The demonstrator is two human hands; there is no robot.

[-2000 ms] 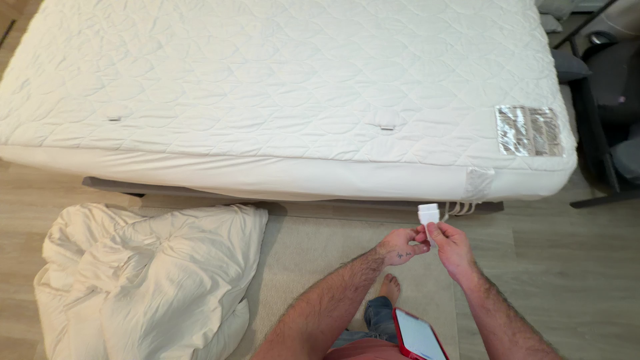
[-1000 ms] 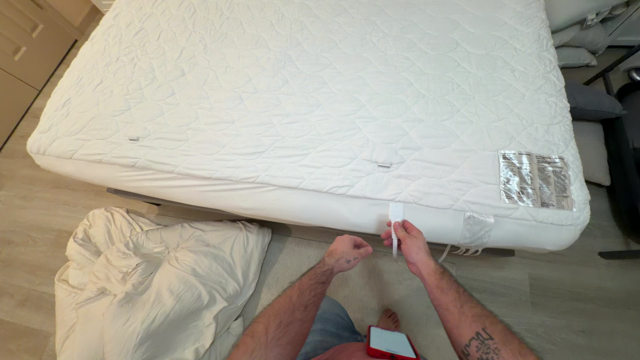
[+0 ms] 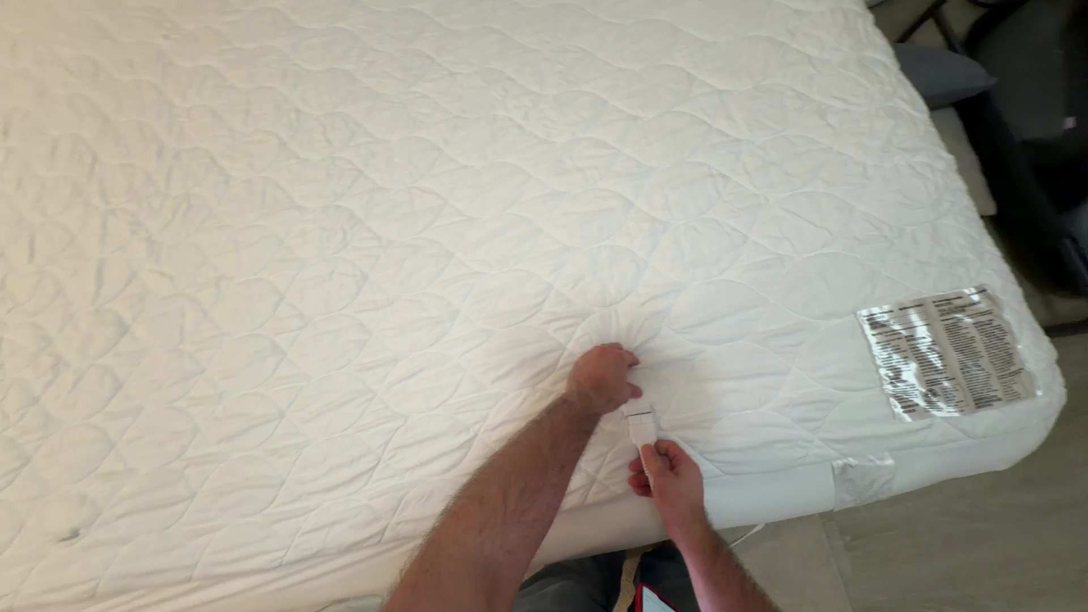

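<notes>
A white quilted mattress pad (image 3: 476, 280) spreads across most of the view. My left hand (image 3: 603, 378) presses on it near the front edge, and creases fan out from the fingertips; whether the fingers pinch the fabric cannot be told. Just below and to the right, my right hand (image 3: 671, 480) holds a white fabric strap (image 3: 640, 425) between thumb and fingers. The strap's far end bears a dark line and lies close under my left hand. To the right, a silvery printed label (image 3: 948, 353) lies on the pad near the corner.
A smooth white side band (image 3: 769, 501) runs along the front edge, with a second shiny patch (image 3: 864, 478) on it. Beyond the right side are a grey cushion (image 3: 943, 75) and dark furniture (image 3: 1033, 127). Wood-look floor (image 3: 960, 535) shows at the lower right.
Both hands have moved from in front of the bed onto the pad. The left hand, apart from the bed before, now touches the quilted top. The view has moved closer to the bed.
</notes>
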